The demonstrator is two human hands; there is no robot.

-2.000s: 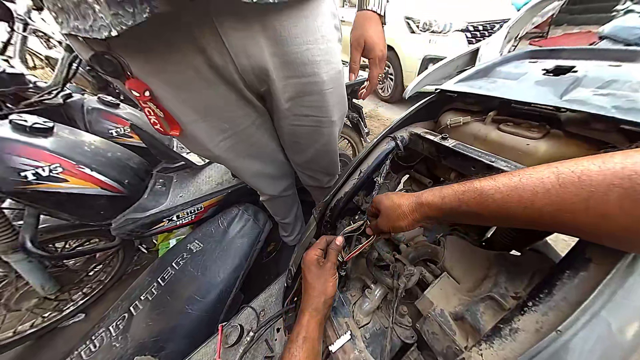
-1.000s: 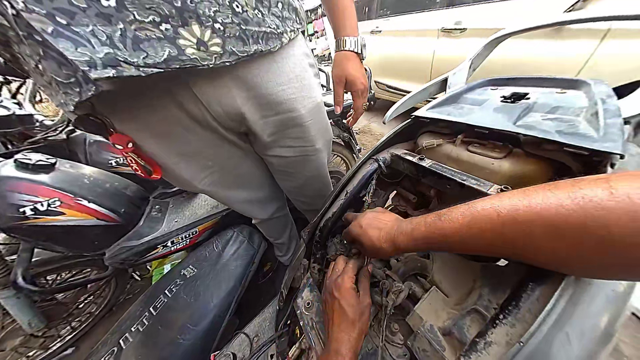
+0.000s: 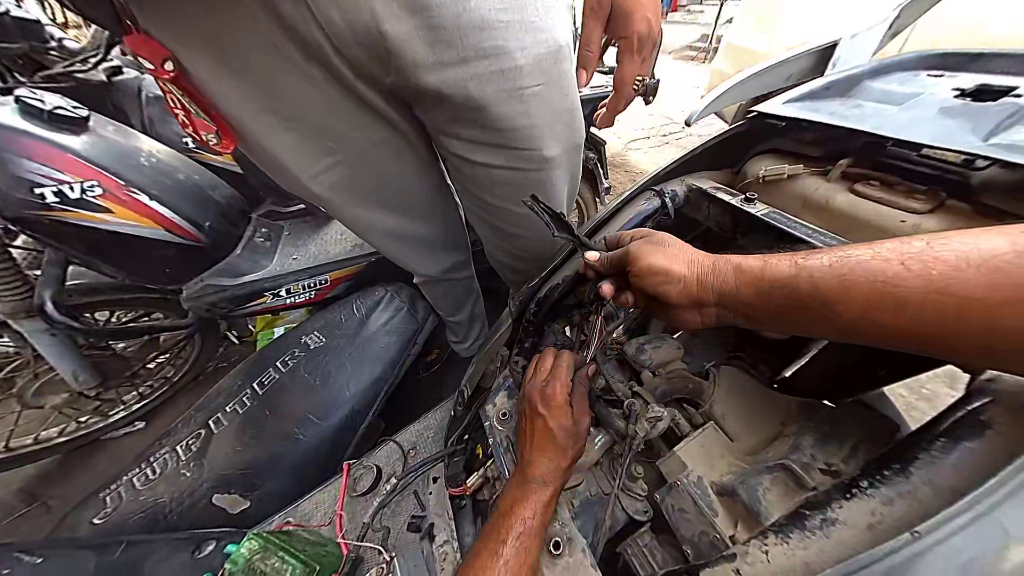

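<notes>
My right hand (image 3: 652, 276) is raised over the frame of an opened scooter, pinching a frayed strip of black tape or sleeving (image 3: 558, 222) that sticks up to the left of its fingers. Below it, my left hand (image 3: 554, 412) closes around a wiring harness at the frame's left side. A bundle of thin bared wires (image 3: 596, 332) runs between the two hands. Dusty engine parts (image 3: 652, 352) lie just right of the wires. The far end of the harness is hidden among the dark parts.
A person in grey trousers (image 3: 384, 104) stands close in front, one hand (image 3: 624, 48) hanging down. A removed black seat (image 3: 272, 408) lies at left beside a moped (image 3: 120, 192). A green object with wires (image 3: 284, 552) sits at the bottom. A beige tank (image 3: 840, 188) is at right.
My right hand has lifted up from the harness, where both hands were together, and a black strip now shows in its fingers. Bared wires show below it.
</notes>
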